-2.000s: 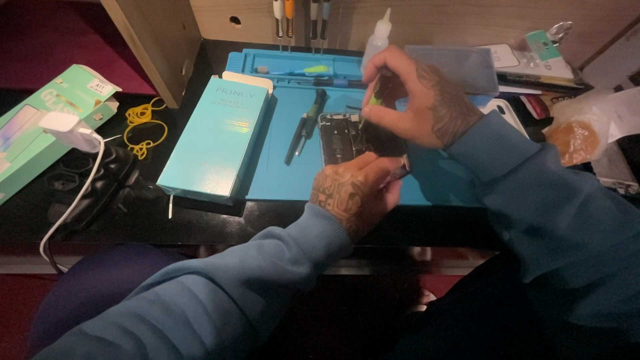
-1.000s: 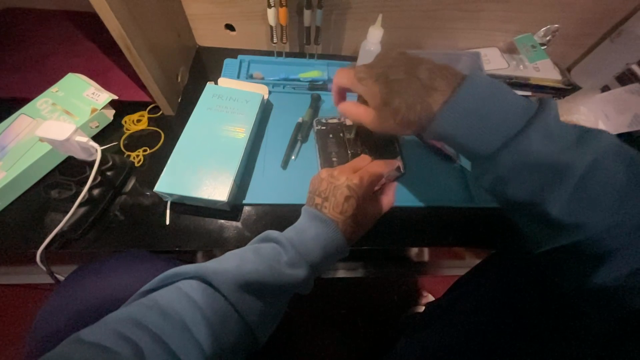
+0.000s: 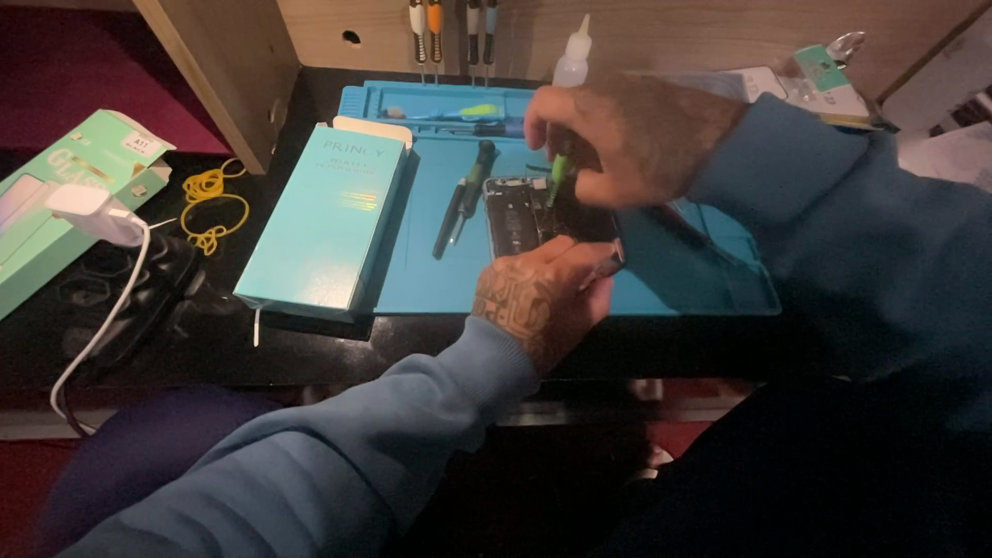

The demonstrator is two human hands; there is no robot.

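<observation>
An opened smartphone [image 3: 513, 218] with its inner parts exposed lies on a blue silicone repair mat [image 3: 434, 287]. My left hand [image 3: 542, 298] grips the phone's near right part, a raised panel edge between thumb and fingers. Above the phone, my right hand [image 3: 620, 143] holds a small green-handled tool [image 3: 559, 169] pointing down at the phone's innards; its tip is hard to make out. Left of the phone, a dark green-handled screwdriver [image 3: 482, 167] and a black pen-like tool [image 3: 449, 221] rest side by side on the mat.
A turquoise box [image 3: 325, 221] overlaps the mat's left side. Yellow rubber bands [image 3: 205, 190], a white charger [image 3: 85, 205] and a green box [image 3: 116, 147] lie farther left. A dropper bottle [image 3: 574, 62] stands behind my right hand. Screwdrivers [image 3: 435, 35] hang on the wooden back panel.
My right hand has lowered back toward the phone since one second ago, and the green tool shows again. My left hand has stayed at the phone's near edge.
</observation>
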